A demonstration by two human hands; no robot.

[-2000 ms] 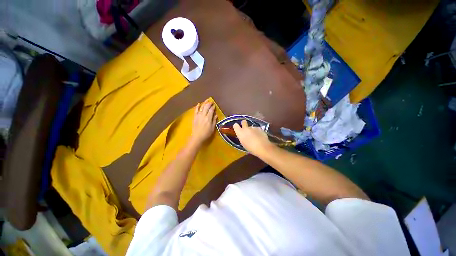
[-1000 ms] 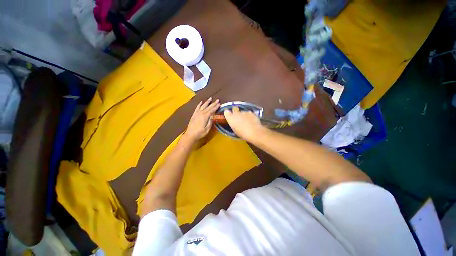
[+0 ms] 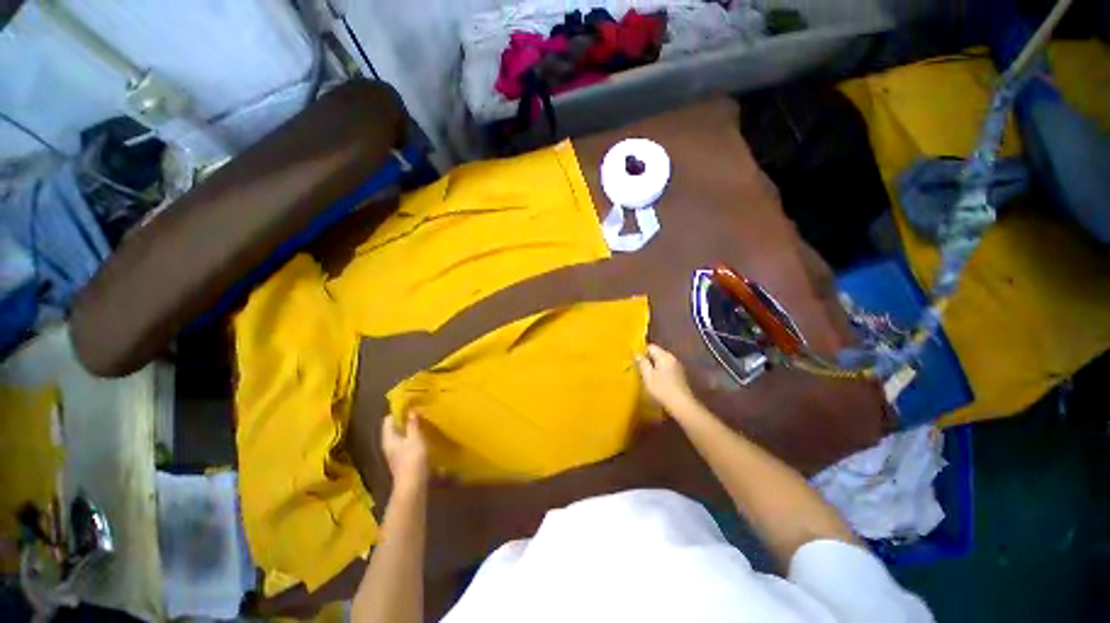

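Observation:
A mustard-yellow garment panel (image 3: 536, 389) lies on the brown pressing table cover (image 3: 779, 426) nearest me. My left hand (image 3: 404, 445) grips its left end, which is slightly raised and bunched. My right hand (image 3: 663, 375) grips its right edge between thumb and fingers. The steam iron (image 3: 745, 326), with an orange-brown handle, rests on the table right of the panel, and no hand touches it. A panel stack (image 3: 475, 237) lies beyond the working panel. The white tape roll (image 3: 635, 173) is at its right, with a loose end of tape (image 3: 631, 229).
A side pile of yellow panels (image 3: 292, 414) hangs at the table's left. A padded brown buck (image 3: 244, 231) is beyond it. The rag-wrapped hose (image 3: 968, 225) rises at right above a blue bin (image 3: 962, 487) holding white scraps. A yellow cloth heap (image 3: 1010, 341) lies past it.
My right hand has let go of the iron, which now stands to the right, and holds the panel's right edge. My left hand has moved to the panel's left end. The camera view has turned.

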